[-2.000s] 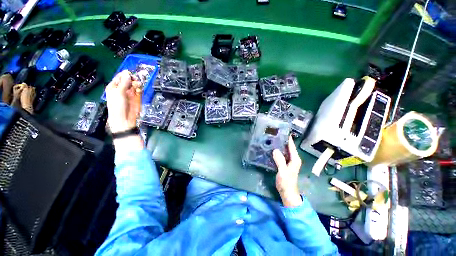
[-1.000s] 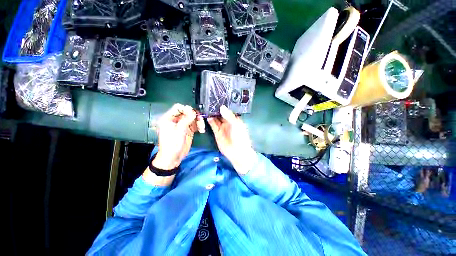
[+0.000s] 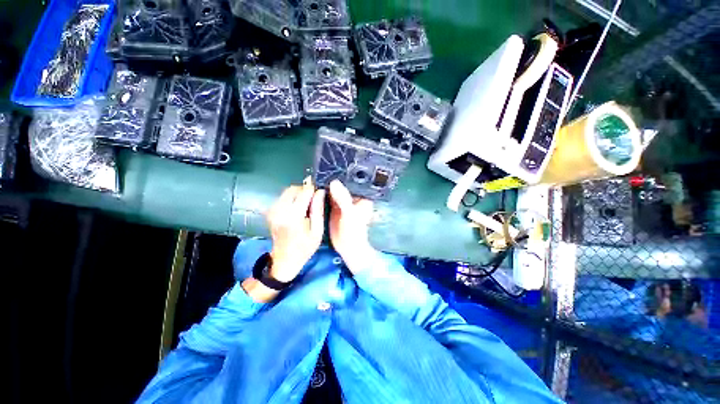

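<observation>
A dark trail camera unit (image 3: 361,164) with a branch-like pattern and a round lens lies face up, slightly tilted, near the bench's front edge. My right hand (image 3: 349,225) holds its near left corner, with the thumb on top. My left hand (image 3: 295,229) is beside it, fingertips pinched together at the unit's left end. Something tiny and pale shows at these fingertips, too small to name. A blue parts bin (image 3: 106,72) of thin silvery pins is at the upper left.
Several more units (image 3: 194,118) lie behind. A clear bag of silvery parts (image 3: 73,150) is below the bin. A white tape dispenser (image 3: 481,110), a yellowish roll (image 3: 570,150) and a clutter of wires (image 3: 503,230) are at the right, beside a wire-mesh partition (image 3: 647,260).
My left hand has come from the parts bin to the unit's left end. My right hand has brought the unit leftward in front of me, and the unit is now turned sideways.
</observation>
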